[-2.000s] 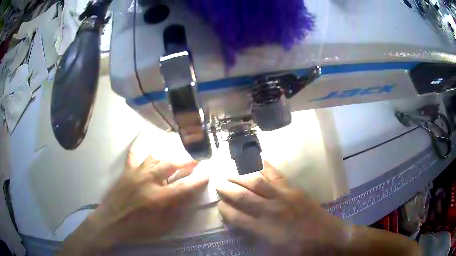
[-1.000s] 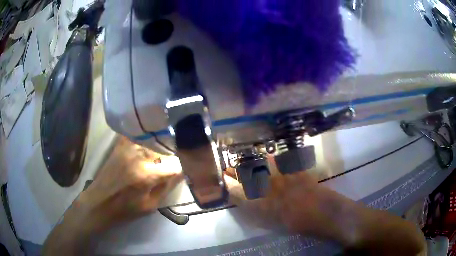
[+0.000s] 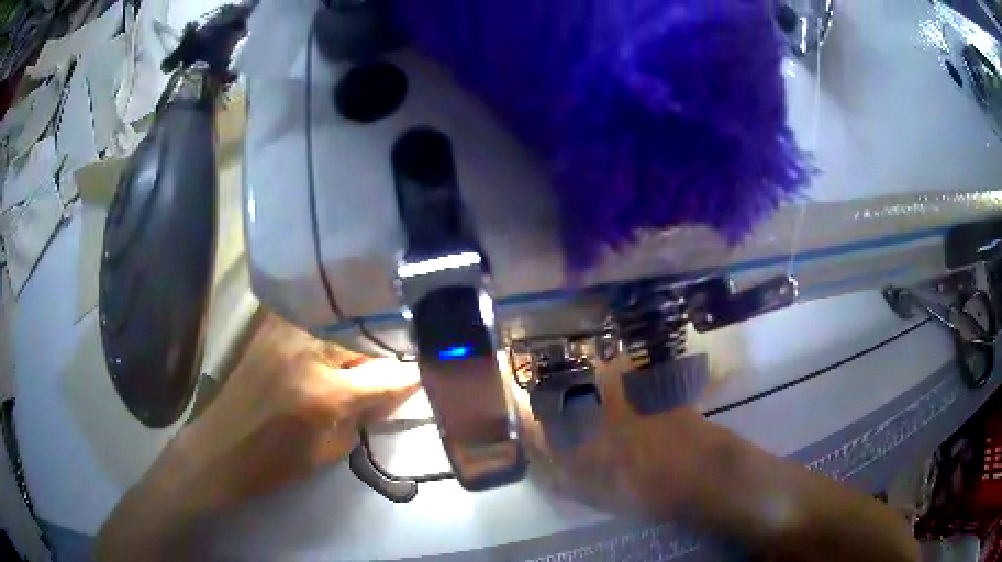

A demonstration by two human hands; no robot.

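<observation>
The white sewing machine head [image 3: 363, 242] fills the upper middle, with a shiny upright metal cover [image 3: 467, 384] on its front. My left hand [image 3: 286, 390] is at the left of the needle area, its fingers reaching behind the metal cover into the lamp glare; what they hold cannot be told. My right hand [image 3: 626, 456] is partly behind the dark grey block [image 3: 566, 406] and tension knob [image 3: 665, 379]; its fingers are hidden. A cream cloth panel [image 3: 233, 318] shows between the lamp and the head. The white machine bed [image 3: 440, 521] shows in front.
A dark grey lamp [image 3: 159, 263] stands left of the head. Purple fluffy cloth [image 3: 681, 121] drapes over the head. White cut pieces [image 3: 44, 187] lie at the far left. Dark metal scissors [image 3: 961, 318] lie at the right. A ruler scale [image 3: 868, 439] runs along the front edge.
The view has shifted closer over the machine head. The cream cloth earlier spread under both hands no longer covers the bed in front. Both hands have moved back, partly behind the machine parts.
</observation>
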